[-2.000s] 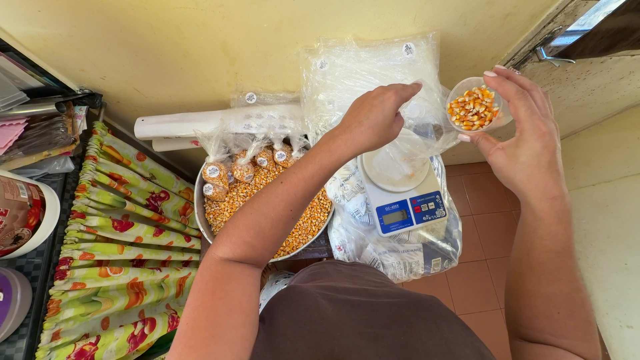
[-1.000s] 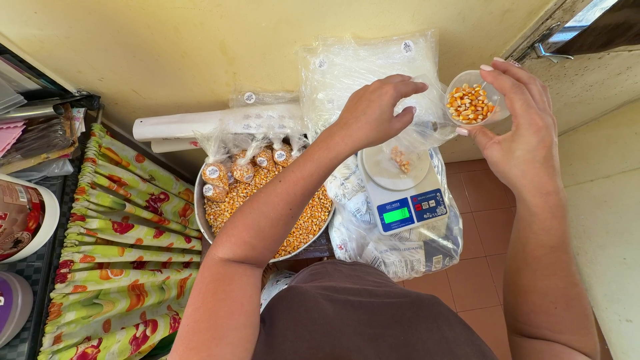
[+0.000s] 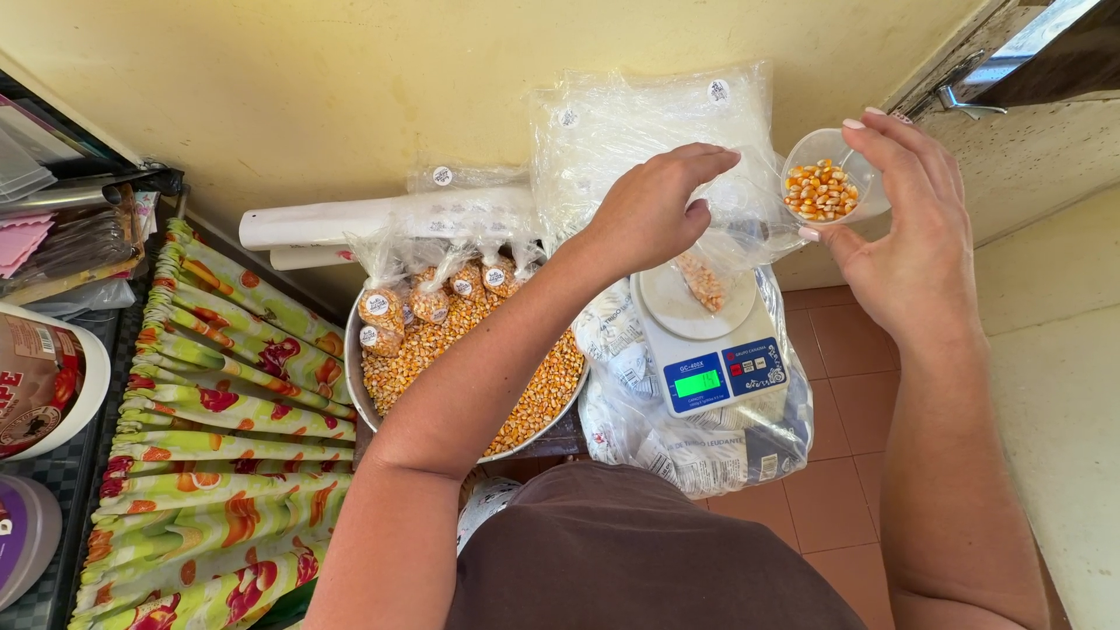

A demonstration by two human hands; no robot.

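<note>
My right hand [image 3: 914, 214] holds a clear plastic cup [image 3: 824, 179] with corn kernels in it, tilted to the left beside a clear plastic bag. That bag [image 3: 703, 278] rests partly on the round plate of a digital scale [image 3: 710, 350], some kernels in its lower end; the scale's display glows green. Above the bag is my left hand [image 3: 661, 206], its fingertips near the bag's upper part; whether it grips the film cannot be told. Left of the scale, a wide metal basin [image 3: 576, 404] of corn kernels carries several small tied bags [image 3: 381, 311] of corn with round stickers.
Under the scale lies a plastic-wrapped bundle of printed packets [image 3: 691, 451]. Clear plastic bags [image 3: 647, 114] lean at the wall beside white rolls [image 3: 350, 219]. A fruit-print curtain [image 3: 227, 429] and a shelf with tubs [image 3: 79, 385] stand at left, a door handle [image 3: 971, 105] at upper right.
Kernels now lie in the bag on the scale, where none showed two seconds ago. The scale's display has lit up green. Fewer kernels show in the cup.
</note>
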